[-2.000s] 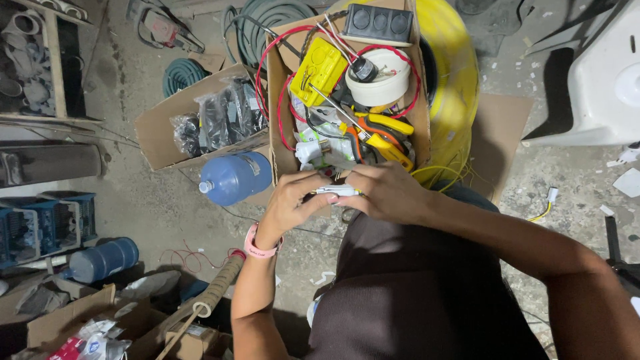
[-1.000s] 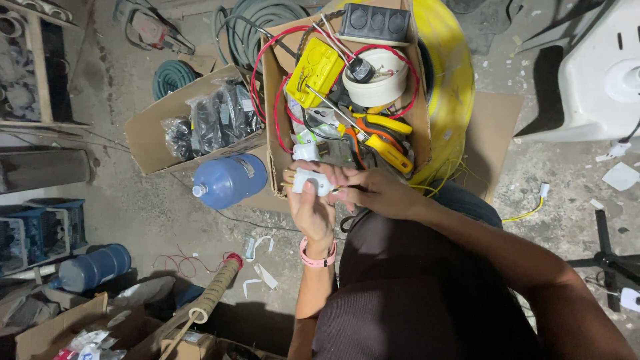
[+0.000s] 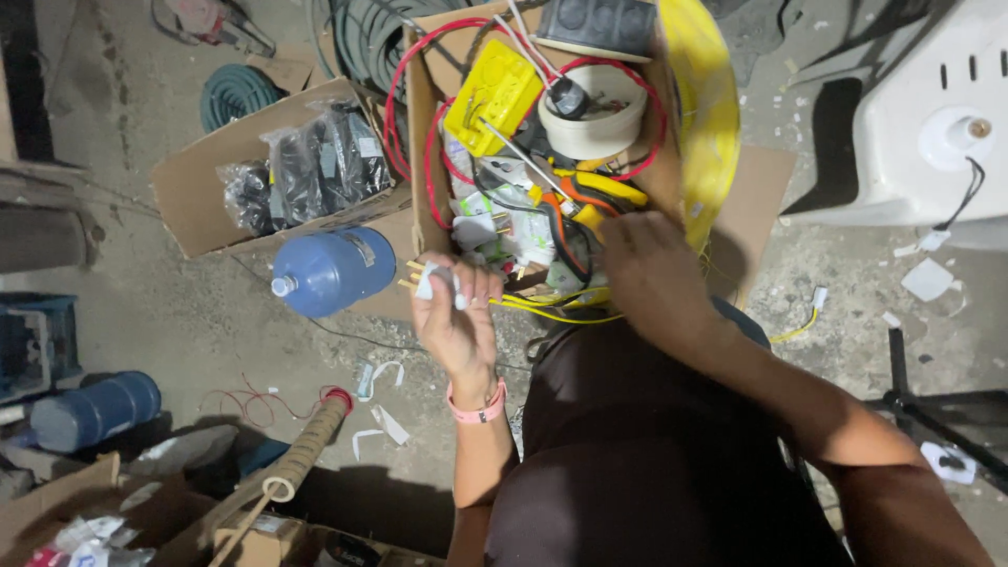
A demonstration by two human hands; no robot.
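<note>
My left hand (image 3: 458, 311) grips a white plug (image 3: 438, 283) whose brass prongs point left, near the front left corner of the cardboard box (image 3: 417, 150). Yellow wires (image 3: 551, 309) run from it toward the right. My right hand (image 3: 650, 276), blurred, reaches over the box's front right part, beside pliers with yellow and orange handles (image 3: 602, 189); its fingertips are partly hidden, so I cannot tell whether it holds anything. The box also contains a screwdriver (image 3: 524, 153), a yellow plastic box (image 3: 492, 98), a white round container (image 3: 594, 122) and a black socket block (image 3: 598, 27).
Left of the box lie a blue water jug (image 3: 335, 270) and a carton of bagged parts (image 3: 189, 189). A yellow cable coil (image 3: 713, 118) sits at its right, with a white plastic chair (image 3: 898, 150) beyond. A cardboard tube (image 3: 311, 445) stands at lower left.
My right hand has left the white plug and moved right, over the box's front right part. My left hand still holds the plug, its prongs now plainly seen.
</note>
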